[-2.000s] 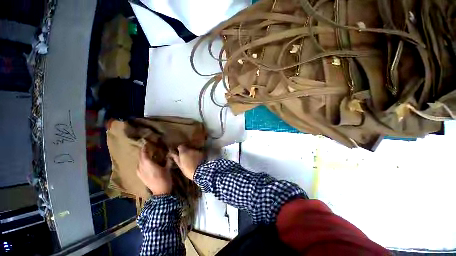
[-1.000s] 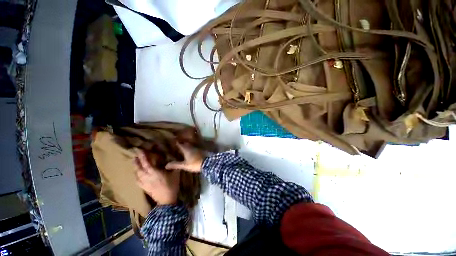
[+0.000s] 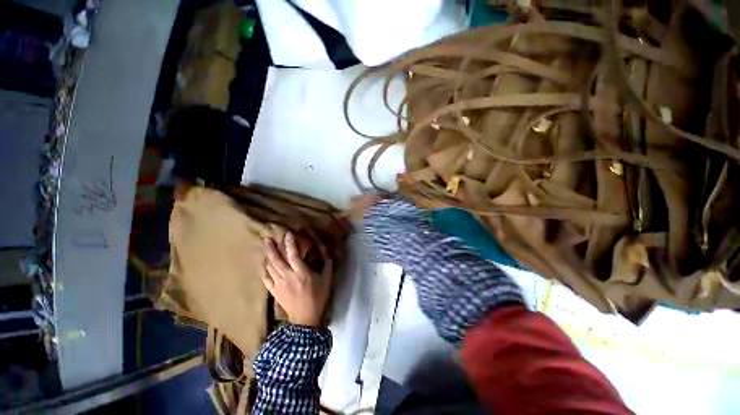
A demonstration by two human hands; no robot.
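Observation:
A pile of tan-brown handbags (image 3: 215,251) lies near the table's left edge, the top bag flat, with folded fabric along its right side. My left hand (image 3: 299,280) rests on top with its fingers spread. Brown straps (image 3: 223,357) hang below the pile. My right hand (image 3: 369,207) is blurred and partly hidden by its checked sleeve, just right of the pile and beside the looped straps of the bag row. Whether it holds anything cannot be told.
A long overlapping row of brown bags (image 3: 519,162) with straps and zippers fills the upper right, over a teal mat (image 3: 479,237). White sheet material (image 3: 381,32) lies at the top. A grey beam with handwriting (image 3: 101,203) runs down the left.
My right hand has left the pile and moved right towards the bag row. My left hand stays on the pile. The top bag's fabric lies flatter. The view has shifted.

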